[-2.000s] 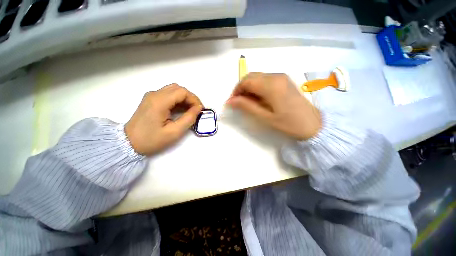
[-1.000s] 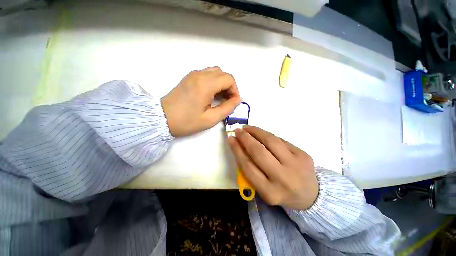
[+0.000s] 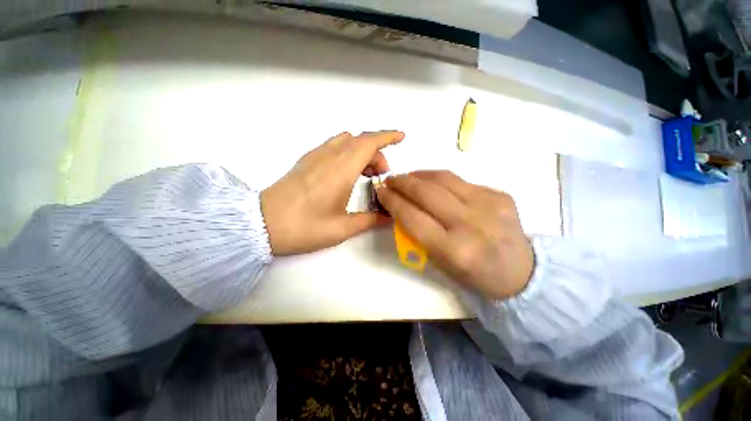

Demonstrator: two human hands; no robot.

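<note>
The smartwatch unit (image 3: 380, 202) lies on the white bench top, mostly hidden between my hands; only a small dark part shows. My left hand (image 3: 325, 197) holds it at its edges, thumb below and fingers above, with the index finger stretched out. My right hand (image 3: 465, 226) grips the orange squeegee (image 3: 409, 250) over the watch. The squeegee's holed handle sticks out below my fingers, and its pale head is mostly covered. I cannot make out any film on the watch.
A small yellow tool (image 3: 467, 125) lies behind my right hand. A clear mat (image 3: 609, 222) lies at the right, with a white paper (image 3: 688, 210) and a blue parts box (image 3: 682, 150) beyond. A translucent sheet (image 3: 568, 70) and pale tray edge (image 3: 428, 10) are at the back.
The squeegee was picked up from the right and brought to the watch. Since then my right hand has moved it slightly up, and my left thumb has come down to the watch's lower side.
</note>
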